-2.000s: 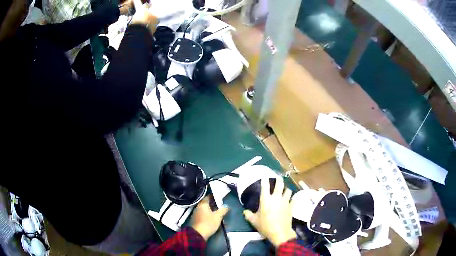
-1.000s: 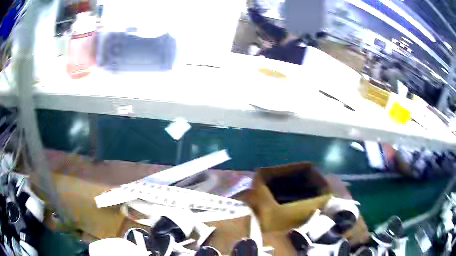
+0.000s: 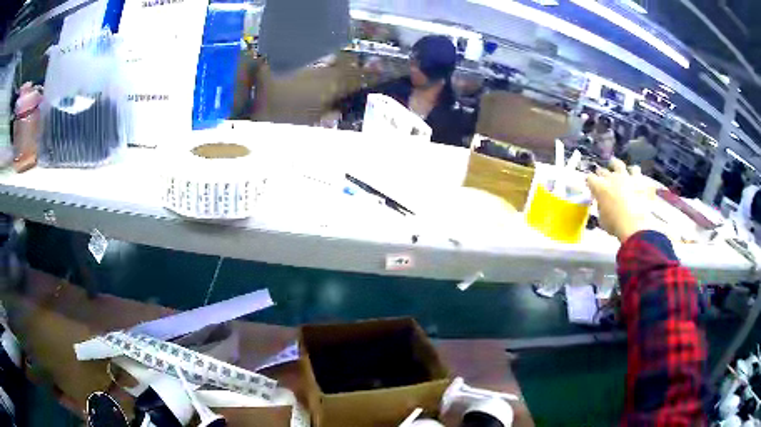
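My right hand (image 3: 615, 198), in a red and black checked sleeve, is over the white shelf at the right, just beside the yellow bin (image 3: 557, 213). White items stand up out of the bin near my fingertips. The fingers are bent and partly blurred, so I cannot tell whether they hold anything. My left hand is out of the picture.
The white shelf (image 3: 317, 233) bears a label roll (image 3: 215, 196), a thin dark tool (image 3: 378, 194) and a small carton (image 3: 499, 177). Below are an open gasket carton (image 3: 367, 404), a label strip (image 3: 192, 363) and camera parts (image 3: 477, 409). A person is behind the shelf.
The view has swung up from the bench to the shelf. Both hands were at the cameras two seconds ago; my right hand is now at the yellow bin and my left hand is out of view.
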